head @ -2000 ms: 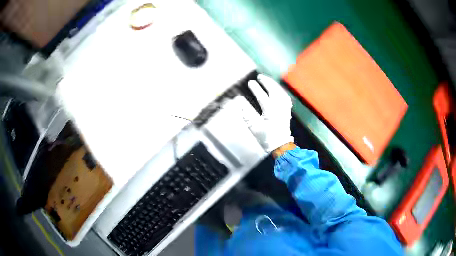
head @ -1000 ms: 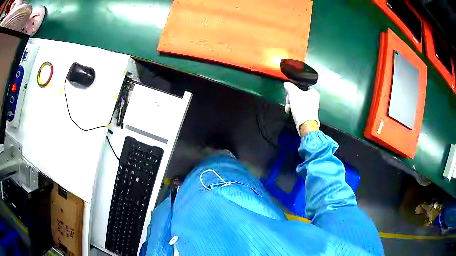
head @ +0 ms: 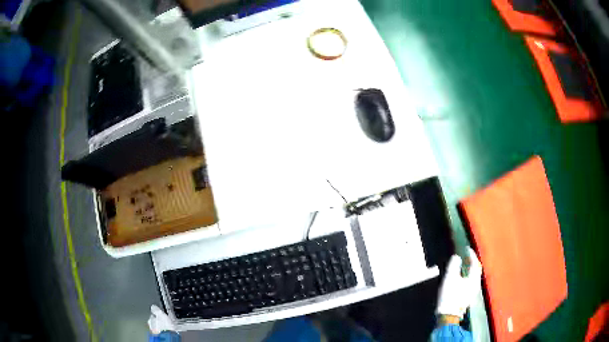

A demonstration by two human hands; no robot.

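My right hand (head: 461,286), in a white glove, is at the green bench's near edge, left of an orange-red foam pad (head: 524,250). Two fingers stand apart and nothing shows between them. I cannot tell whether it touches the pad. My left hand (head: 160,322), also gloved, is small and blurred at the bottom left, by the corner of the keyboard tray; its grip is unclear. The black keyboard (head: 264,275) lies on the pull-out tray.
A black mouse (head: 374,115) and a yellow-red tape roll (head: 327,43) lie on the white table. The brown ribbed fixture (head: 157,204) stands at its left, its black cover (head: 123,160) raised. More orange-red pads (head: 557,80) holding dark panels lie on the bench (head: 444,80).
The view has swung left, bringing the fixture fully into sight. My right hand held the black handheld device one second ago; that device no longer shows. My left hand has come into view.
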